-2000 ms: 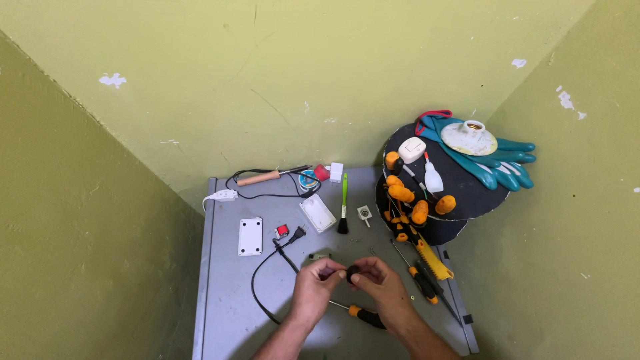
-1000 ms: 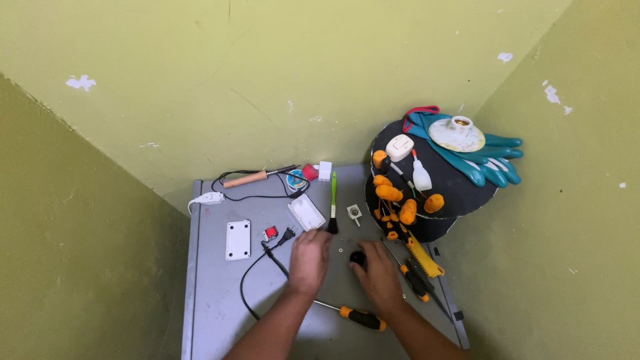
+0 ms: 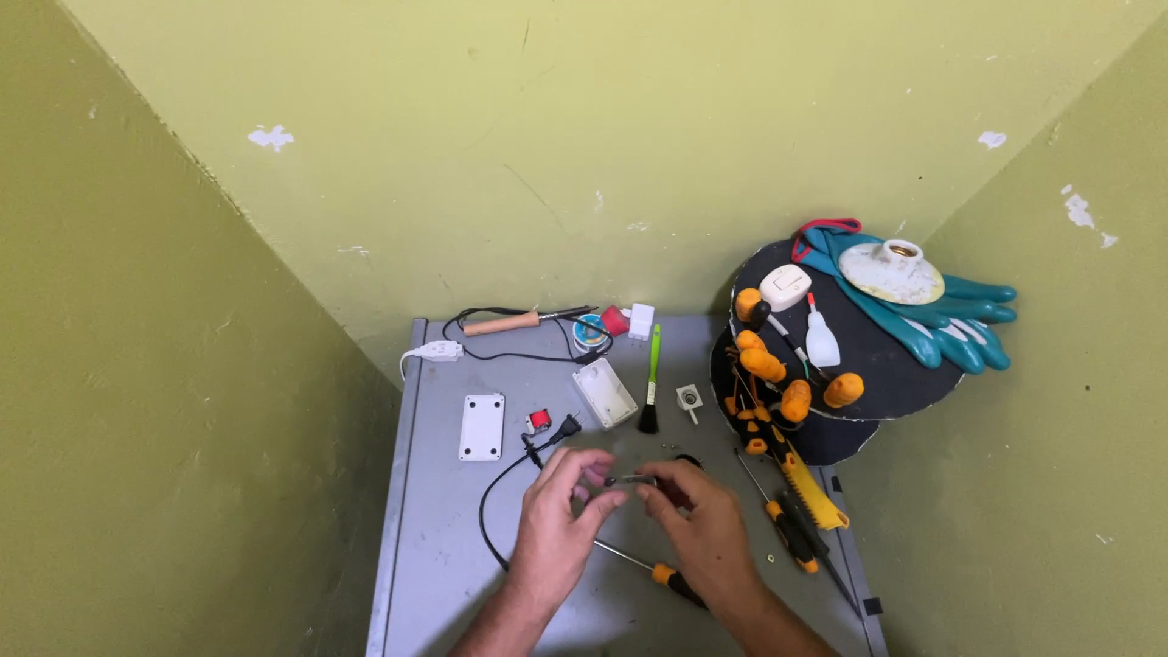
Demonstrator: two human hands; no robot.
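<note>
My left hand (image 3: 570, 516) and my right hand (image 3: 695, 520) are raised over the grey metal table (image 3: 438, 547), close together. Between their fingertips is a small thin dark part (image 3: 630, 480); the right fingers grip its right end, while the left fingers are around its left end, and whether they grip it is unclear. A round black part (image 3: 690, 461) lies partly hidden behind my right fingers. Below the hands rests a screwdriver with an orange and black handle (image 3: 664, 575). A black power cord with a plug (image 3: 566, 429) runs by my left hand.
Behind lie a white plastic box half (image 3: 606, 392), a white cover (image 3: 481, 427), a green-handled brush (image 3: 653, 365), a soldering iron (image 3: 502, 324) and a solder spool (image 3: 591, 332). At right, black round shelves (image 3: 894, 392) hold tools, teal gloves (image 3: 967, 315) and a lamp holder (image 3: 891, 274).
Two seconds ago both hands held a round black part; one second ago they were apart, the right at that part near the table. Now they are together around a thin dark part.
</note>
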